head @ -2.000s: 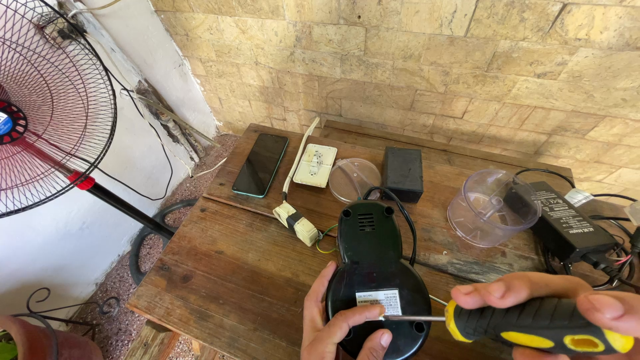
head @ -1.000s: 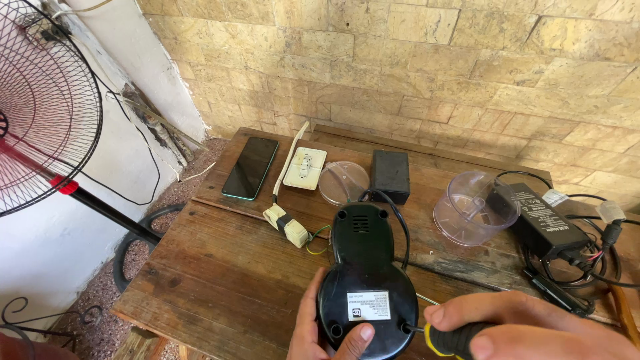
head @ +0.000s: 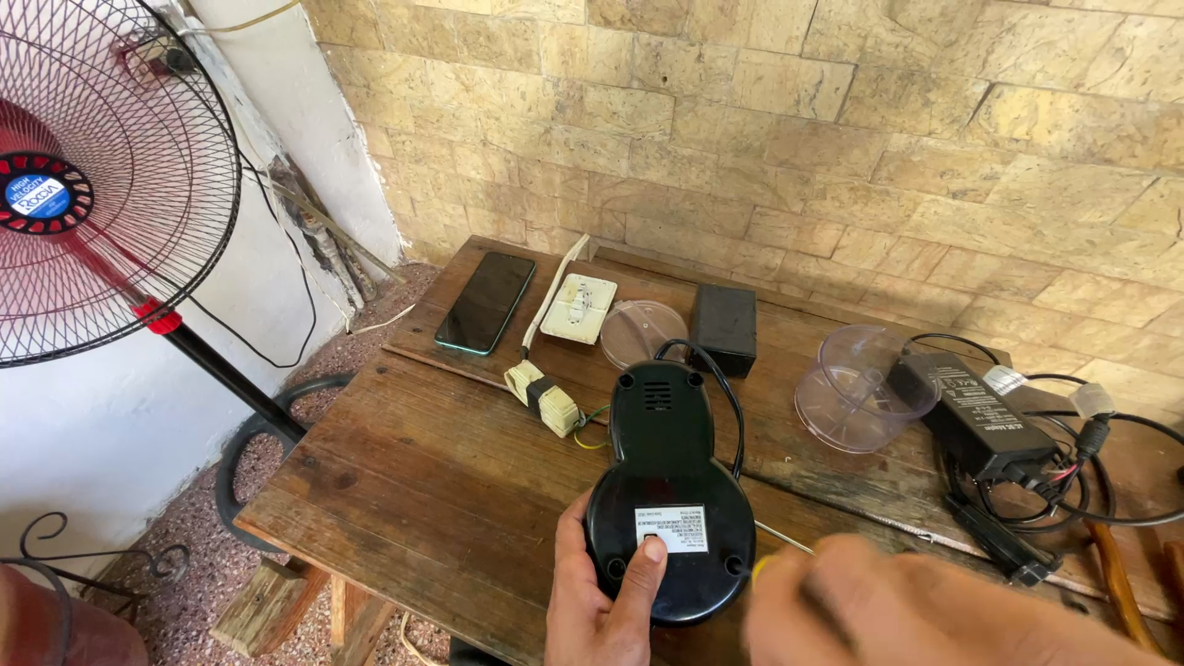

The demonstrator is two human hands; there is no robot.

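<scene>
My left hand (head: 606, 587) grips the lower left side of a black plastic appliance base (head: 661, 462), its thumb on the white label. The base is turned underside up, showing vent slots and corner recesses, with a black cord at its top. My right hand (head: 888, 606), blurred, is closed around a screwdriver (head: 760, 566); mostly its yellow front end shows, and its tip is near the lower right recess. Whether the tip touches a screw cannot be told. Left of the base, a cream connector block wrapped in black tape (head: 544, 398) lies with thin coloured wires.
On the wooden table (head: 416, 490) lie a phone (head: 486, 303), a cream socket plate (head: 579, 308), a clear round lid (head: 643, 333), a black box (head: 724, 328), a clear plastic container (head: 856, 393) and a power adapter (head: 985, 416) with tangled cables. A pedestal fan (head: 111, 176) stands left.
The screwdriver has gone from lying across the label to the base's lower right recess. My left thumb has shifted on the label, and my right hand has moved lower.
</scene>
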